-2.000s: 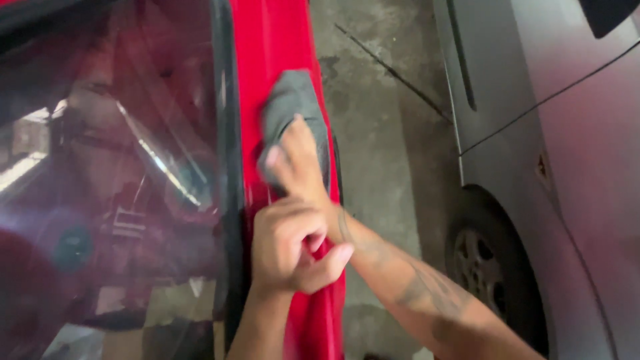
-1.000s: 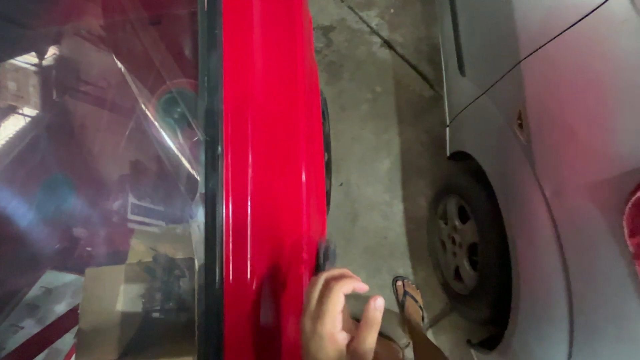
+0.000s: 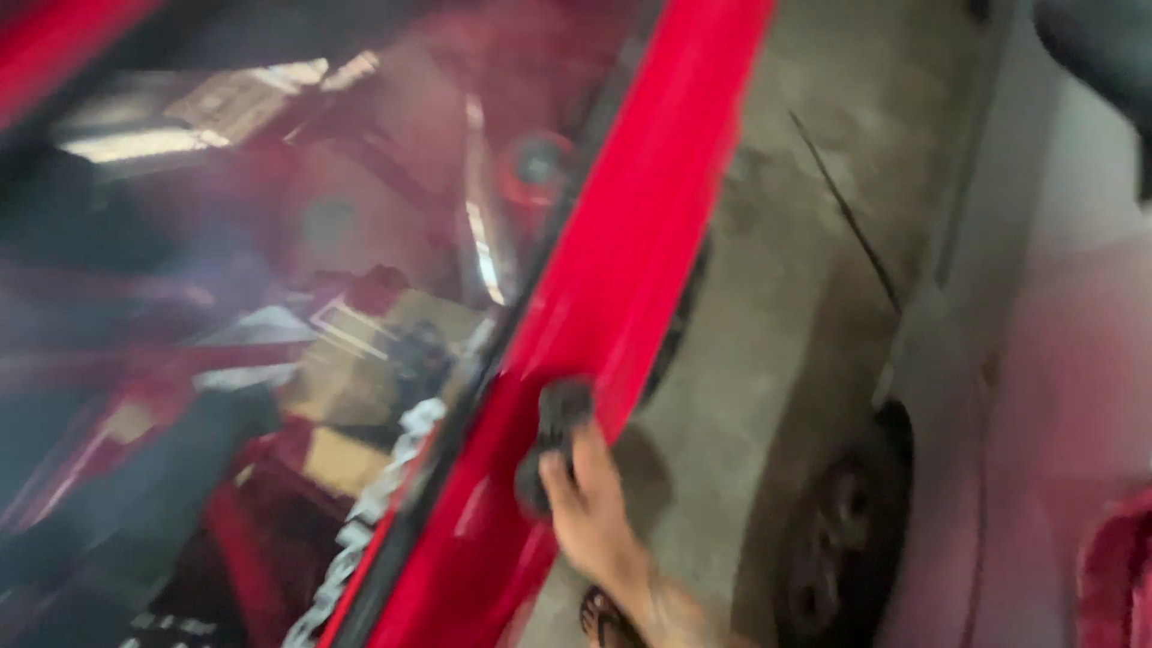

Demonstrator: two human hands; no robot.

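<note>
My right hand (image 3: 589, 513) holds a dark grey cloth (image 3: 553, 441) against the glossy red body panel (image 3: 621, 243) of a car, beside the black trim of a large window (image 3: 360, 225). The view is blurred, and the cloth is bunched under the fingertips. My left hand is not in view.
A silver car (image 3: 1035, 360) with a dark wheel (image 3: 841, 540) stands on the right. Between the cars runs a concrete floor (image 3: 774, 270) with a dark line across it. Part of a sandalled foot (image 3: 603, 616) shows below. Boxes and a patterned strip appear in or through the glass.
Two seconds ago both hands were over the red panel; only my right hand shows now. The cloth is on the lower part of the panel, and the view has turned.
</note>
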